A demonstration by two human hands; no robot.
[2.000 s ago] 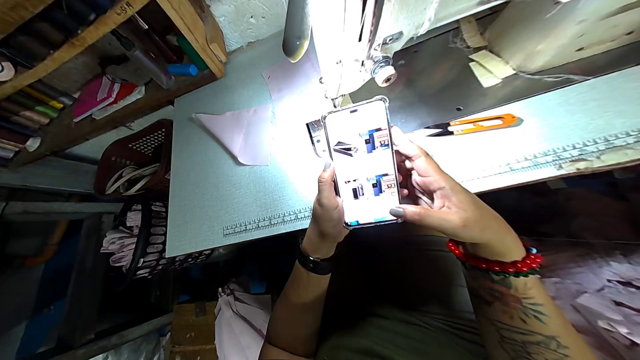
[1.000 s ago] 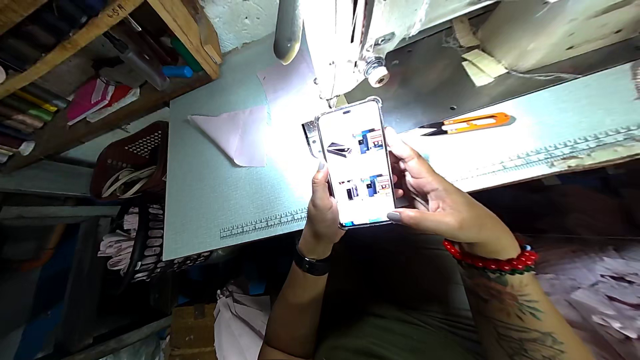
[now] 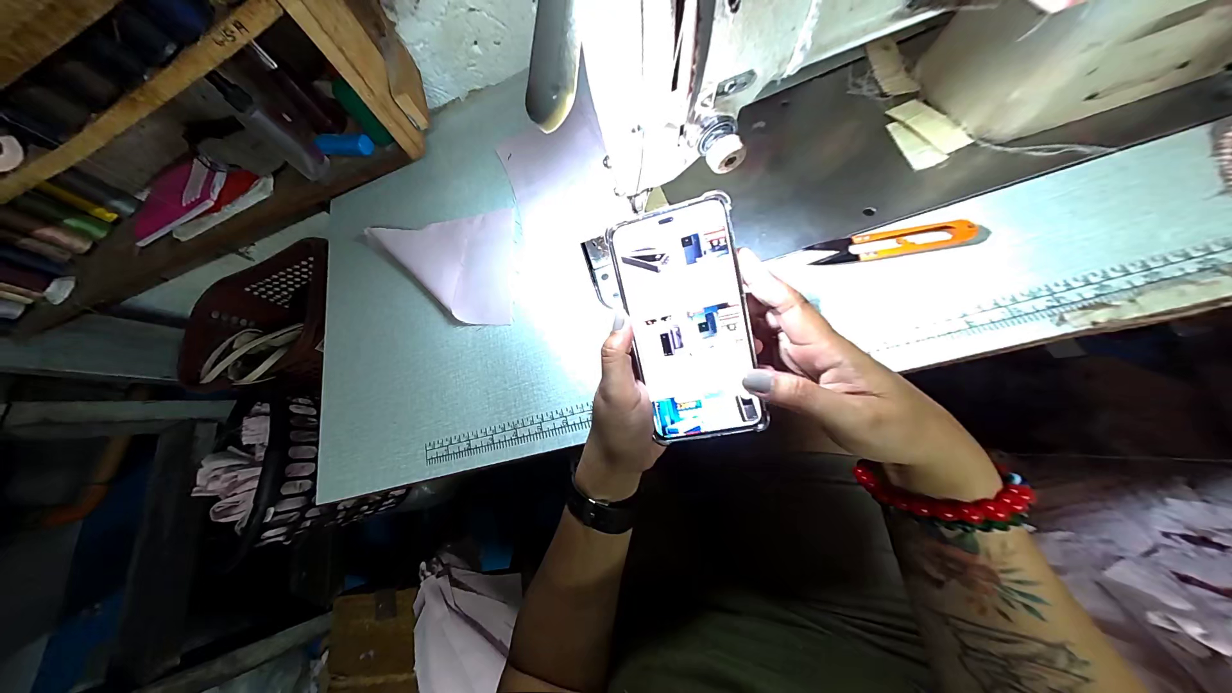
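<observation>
A smartphone (image 3: 688, 318) in a clear case is held upright over the table's near edge, its lit screen showing several small pictures. My left hand (image 3: 626, 404) grips its lower left side, with the thumb along the edge. On the right side, my right hand (image 3: 828, 366) supports it, the thumb at the lower right of the screen. Just beyond the phone is the needle area of a sewing machine (image 3: 717, 144), washed out by bright light. Orange thread snips (image 3: 914, 239) lie to the right of the phone. A pale pink fabric piece (image 3: 467, 265) lies to the left.
Printed ruler scales (image 3: 510, 433) run along the near edge of the table (image 3: 385, 404). At the left stand a wooden shelf (image 3: 144, 87) with thread spools, a dark red plastic basket (image 3: 289, 289) and a black basket (image 3: 289, 481) with fabric. A cardboard box (image 3: 371, 640) sits below.
The pictures on the phone screen have shifted upward, and another row shows at the bottom. Both hands keep their hold on the phone.
</observation>
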